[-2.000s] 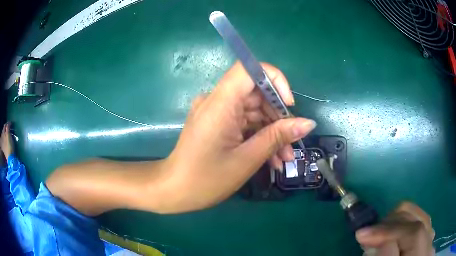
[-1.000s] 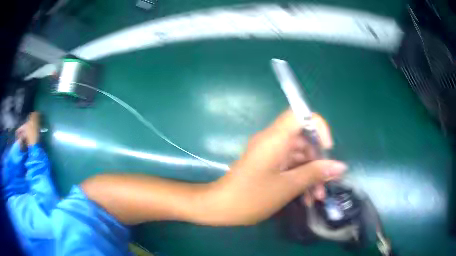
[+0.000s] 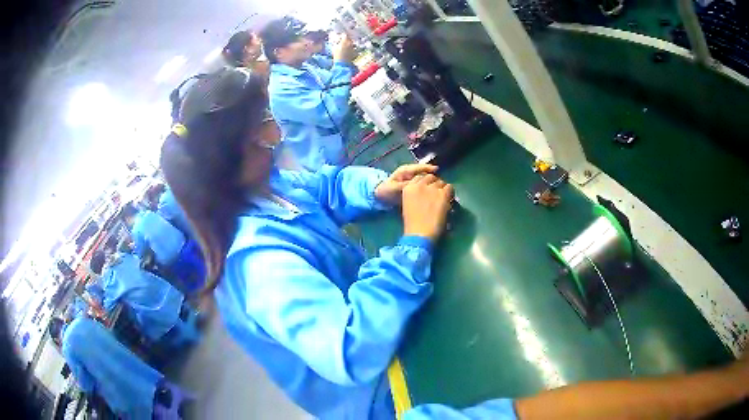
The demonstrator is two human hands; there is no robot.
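Observation:
Of my left arm, only the forearm and blue cuff show along the bottom right edge; my left hand is cut off by the right edge. My right hand is out of the picture. The solder spool, a silvery reel with green rims, stands on a dark stand on the green bench. A thin strand of solder wire runs from it down toward my forearm. The tweezers, the soldering iron and the black jig do not show.
A worker in a blue smock sits close at the left, both hands over the bench. More workers are behind. A black machine stands beyond. A white edge strip and a slanting white post border the green conveyor, which carries small dark pieces.
The view has swung left and up from the jig to the neighbouring workers. The jig, tweezers and both my hands have left the picture, and the spool now appears larger and nearer the right.

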